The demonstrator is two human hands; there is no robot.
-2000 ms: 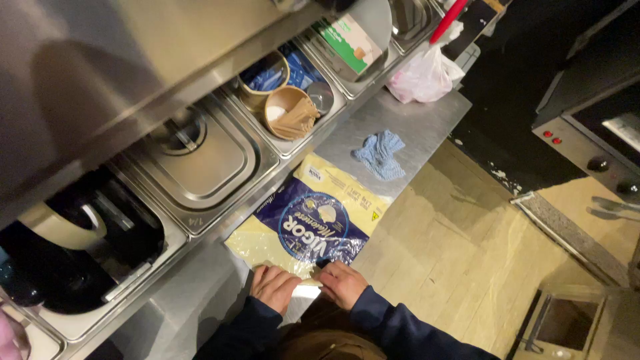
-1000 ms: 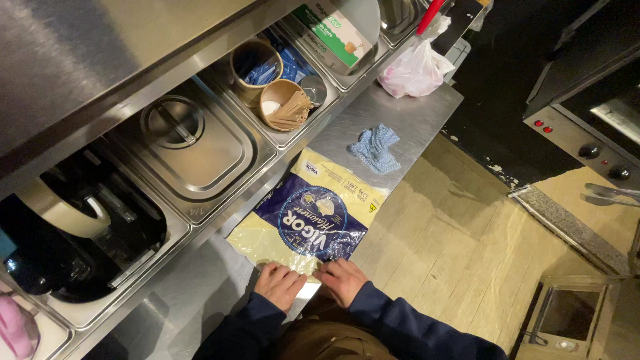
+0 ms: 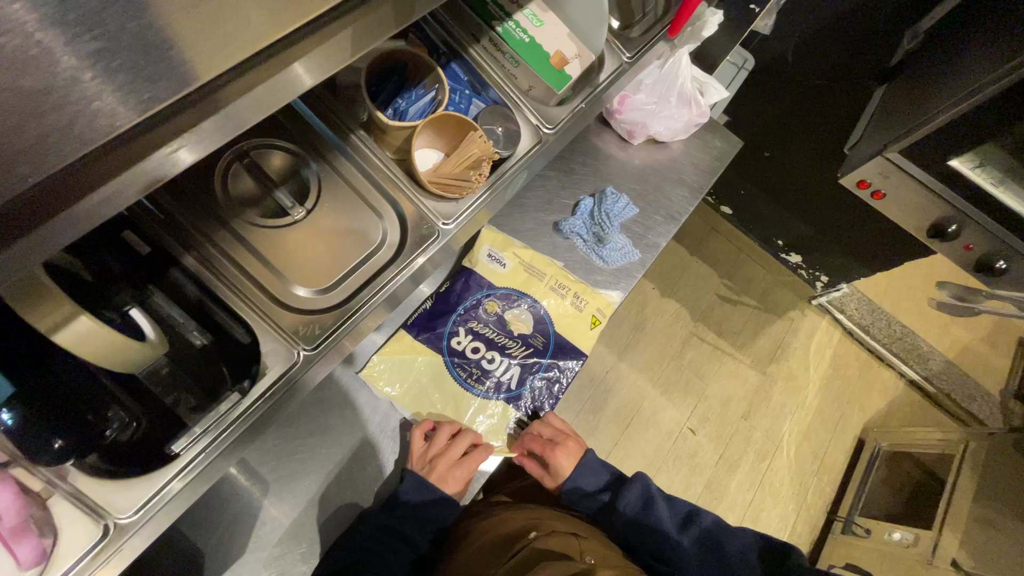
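A yellow and dark blue plastic pouch of Vigor mayonnaise [image 3: 504, 336] lies flat on the steel counter, its printing upside down to me. My left hand [image 3: 450, 458] holds the pouch's near edge, fingers curled over the film. Close beside it on the right, my right hand [image 3: 549, 451] pinches the same edge near the corner, thumb and fingers together. A crumpled blue and white cloth [image 3: 600, 226] lies just beyond the pouch's far side, not touched by either hand.
Steel pans line the left, one with a lid [image 3: 320, 232], one with wooden stirrers [image 3: 464, 164] in a paper cup. A white plastic bag [image 3: 664, 100] stands at the counter's far end. The steel counter's edge [image 3: 680, 204] drops to the floor.
Both hands remain at the pouch's near edge. Two seconds ago a pale folded bit of the edge stood up between them; now the fingers lie lower over it.
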